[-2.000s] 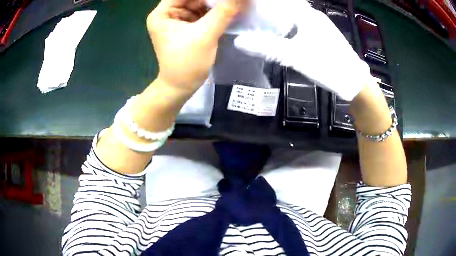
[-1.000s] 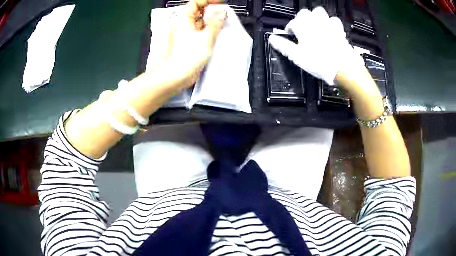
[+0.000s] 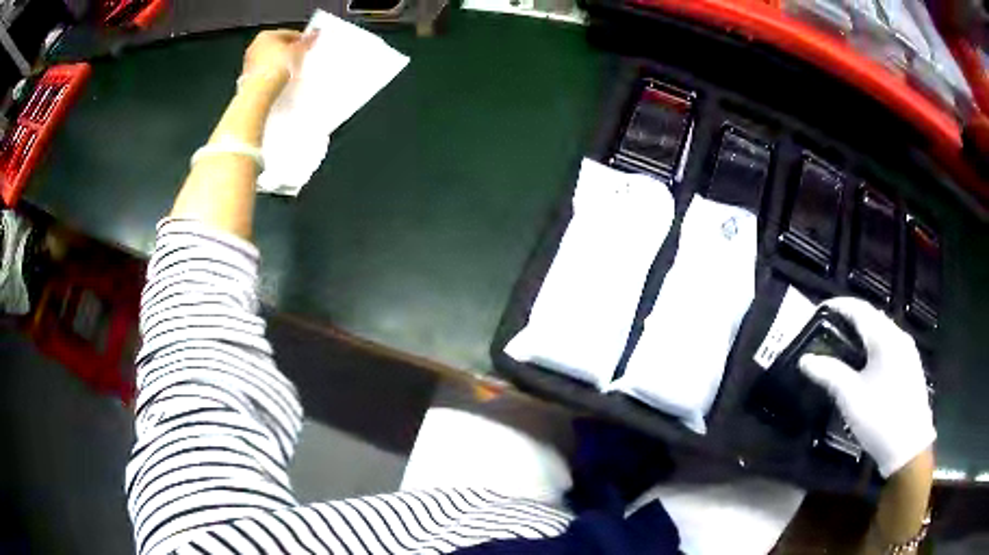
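Observation:
My bare left hand is at the far left of the green bench and pinches the top edge of a white sleeve, with more white sleeves under it. My white-gloved right hand grips a glossy black part, which is tilted over the near right of the black tray. A printed white label shows beside that part. Two filled-looking white sleeves lie side by side over the tray's left pockets. Other pockets hold glossy black parts.
Orange-red trays holding clear-wrapped items run along the bench's far right side. Another red tray stands at the far left. A red crate is below the bench at left. The bench's near edge runs in front of my body.
The view has turned left. My left hand has left the sleeve on the tray and moved to the loose sleeves at left. My right hand now grips a black part, tilted up.

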